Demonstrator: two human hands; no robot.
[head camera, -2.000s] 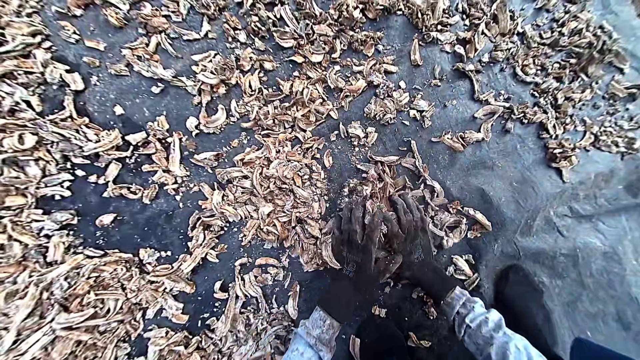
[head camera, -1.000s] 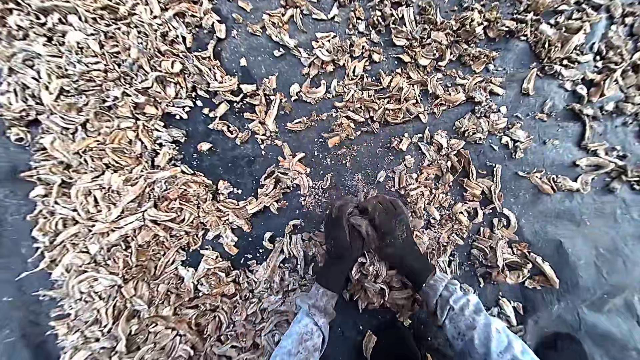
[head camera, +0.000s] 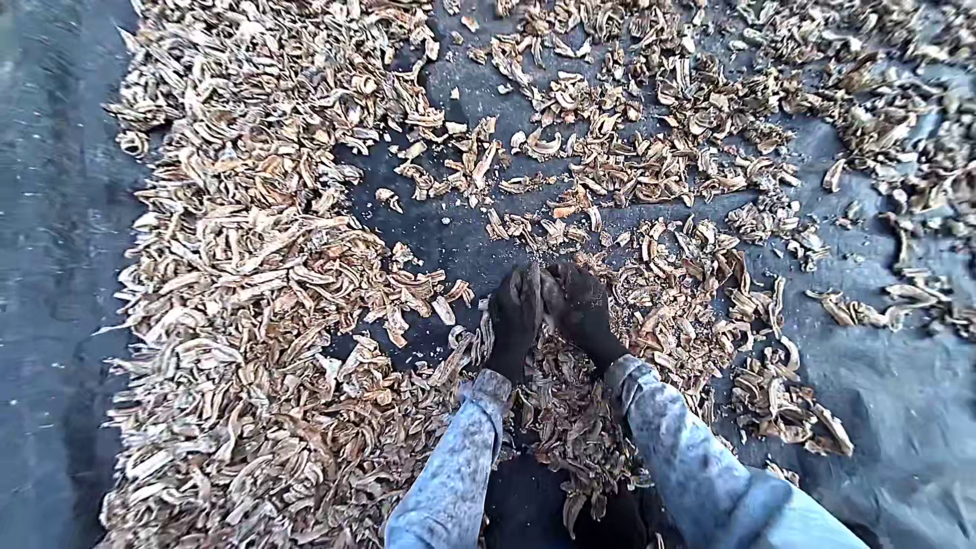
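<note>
My left hand (head camera: 518, 313) and my right hand (head camera: 577, 306), both in dark gloves, are side by side with their fingers curled toward each other. Their fingertips meet near the middle of the view, and whether anything is between them is hidden. Directly below them, between my forearms, lies a heap of dried, curled brown plant pieces (head camera: 576, 415). More of these dried pieces (head camera: 675, 305) lie just right of my right hand, with small crumbs among them.
A thick bed of dried pieces (head camera: 252, 305) covers the left side. Scattered clumps (head camera: 640, 164) lie ahead, and more (head camera: 915, 130) at the upper right. Everything rests on a dark plastic sheet (head camera: 900, 396). Dark footwear shows partly at the bottom, between my forearms.
Two seconds ago my hands were spread on the pieces; one second ago they were drawn together with curled fingers, as now. The view has shifted left.
</note>
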